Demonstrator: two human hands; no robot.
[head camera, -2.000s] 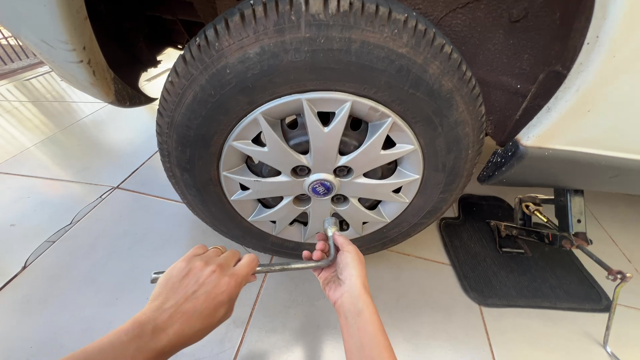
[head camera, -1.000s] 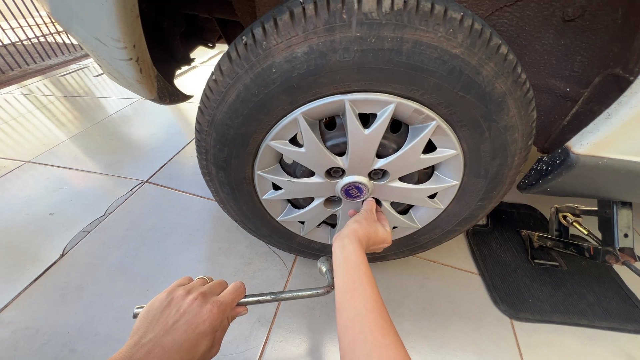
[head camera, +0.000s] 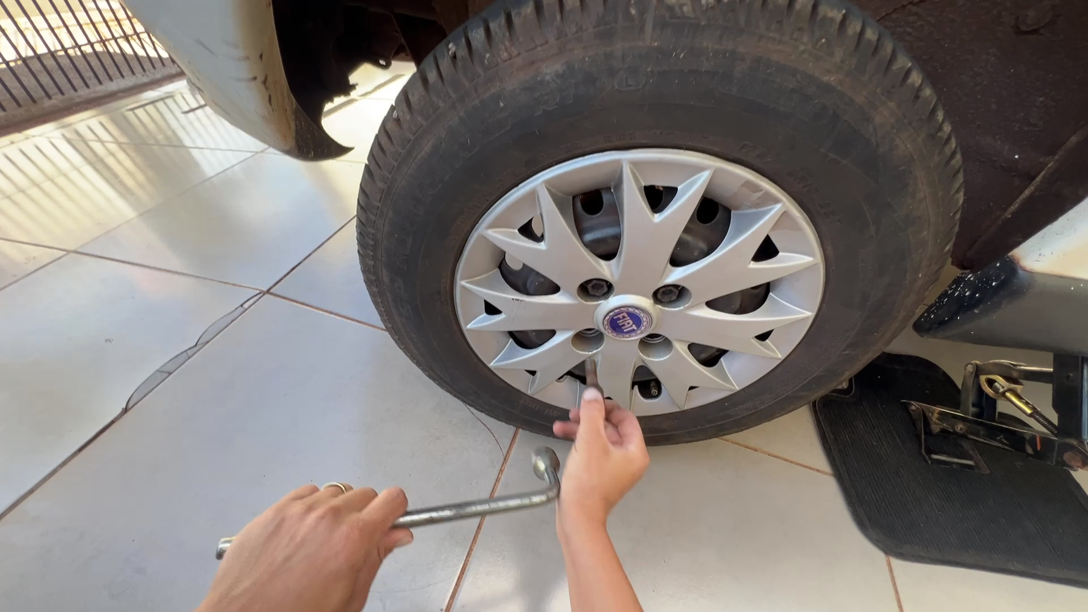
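My left hand (head camera: 310, 540) is closed around the bar of an L-shaped lug wrench (head camera: 476, 510), whose socket end points up beside my right wrist. Below the hub, my right hand (head camera: 602, 442) pinches a small, blurred dark piece (head camera: 592, 374), probably a wheel bolt, between thumb and fingers. It is in front of the lower spokes of a silver Fiat wheel cover (head camera: 637, 255). Bolt heads show in the two upper holes around the blue center badge (head camera: 627, 322); the insides of the two lower holes are hard to make out. A black tire (head camera: 425, 280) surrounds the cover.
At right, a car jack (head camera: 994, 425) stands by a black rubber mat (head camera: 943, 510) on the tiled floor (head camera: 340, 433). The car's body panel (head camera: 229, 68) hangs at upper left, with a metal grate (head camera: 68, 51) beyond. The dark wheel arch is above the tire.
My right hand was on the wrench's socket end, then went to the wheel near the badge, and is now lower with a small piece in its fingers. The wrench has come away from the wheel.
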